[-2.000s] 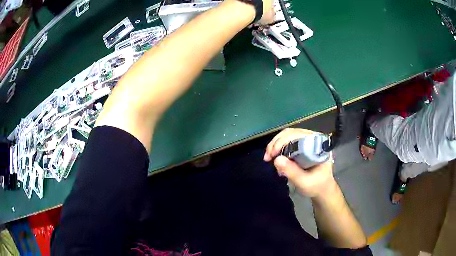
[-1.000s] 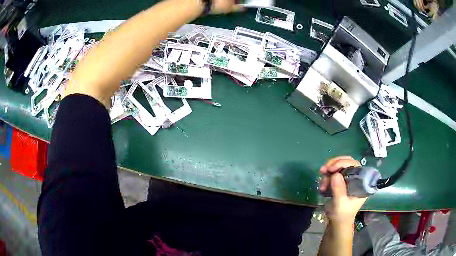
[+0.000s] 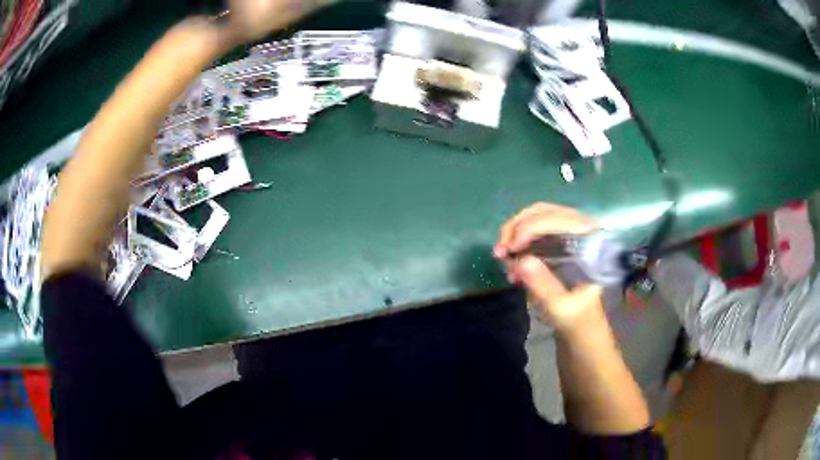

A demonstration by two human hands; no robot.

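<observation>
My right hand (image 3: pixel 550 260) grips the grey and black electric screwdriver (image 3: pixel 598 259) near the bench's front edge; its black cable runs from the rear up past the feeder's right side. My left hand (image 3: pixel 265 13) is at the top edge, blurred and partly cut off, beyond the pile of white frames (image 3: pixel 261 90); its fingers and anything in them cannot be made out. Some frames in the pile show green circuit boards. A smaller stack of white frames (image 3: pixel 583 103) lies right of the screw feeder (image 3: pixel 438 99), with a small round part (image 3: pixel 566 172) beside it.
The green bench (image 3: pixel 342 216) has a pale strip (image 3: pixel 710 49) along its far part. Another person's grey-clothed limb (image 3: pixel 746 314) is at the right, near a red stool (image 3: pixel 760 252). Red and blue objects are below the bench at the lower left.
The view has swung left, then partly back. My left arm has gone from the set-aside stack to beyond the pile on the left. My right hand still holds the screwdriver.
</observation>
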